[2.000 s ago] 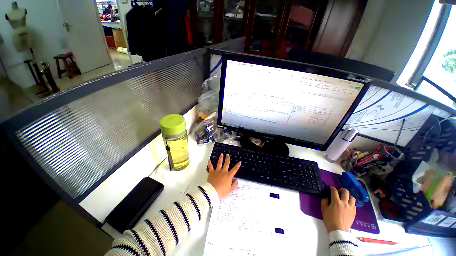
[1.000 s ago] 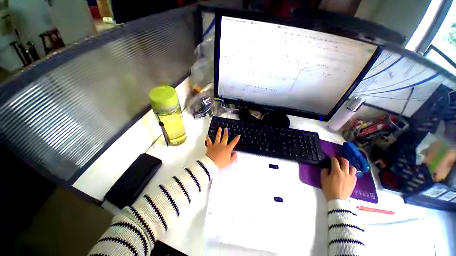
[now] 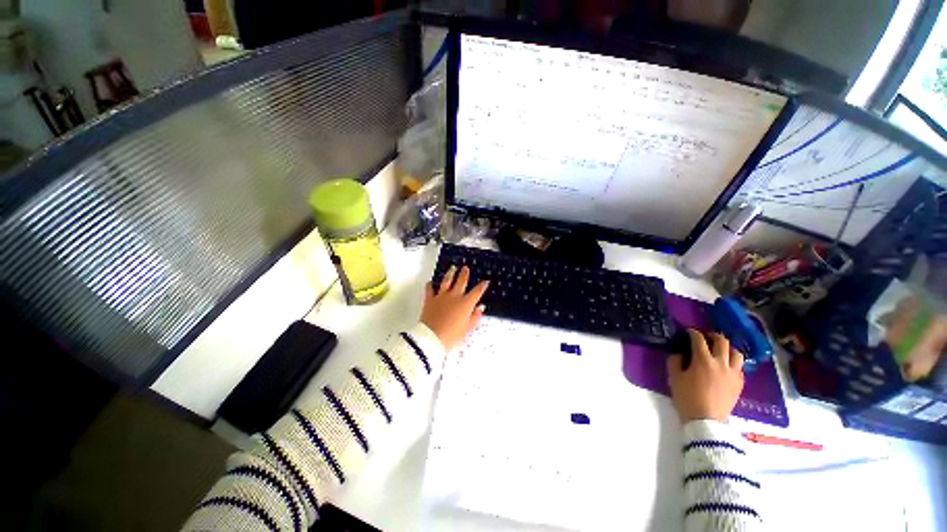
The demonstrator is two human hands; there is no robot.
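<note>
My left hand (image 3: 454, 309) rests with fingers spread on the left end of the black keyboard (image 3: 561, 294). My right hand (image 3: 706, 379) lies over the black mouse (image 3: 680, 345), mostly hidden under it, on the purple mouse pad (image 3: 646, 366). The large monitor (image 3: 613, 135) behind the keyboard shows a white page with text and table lines. A white paper sheet (image 3: 519, 416) with faint writing lies in front of the keyboard, with two small black rectangles on its right part.
A bottle with a yellow-green lid (image 3: 353, 244) stands left of the keyboard. A black slab (image 3: 278, 376) lies at the left desk edge. A blue object (image 3: 742, 330) is just beyond my right hand. A red pen (image 3: 782, 442), a pale bottle (image 3: 722, 239) and a dark basket (image 3: 883, 312) are at the right.
The view has tilted down since the first frame, so the desk things sit higher. My left hand has shifted slightly left and its fingers have drawn closer together. My right hand stays on the mouse.
</note>
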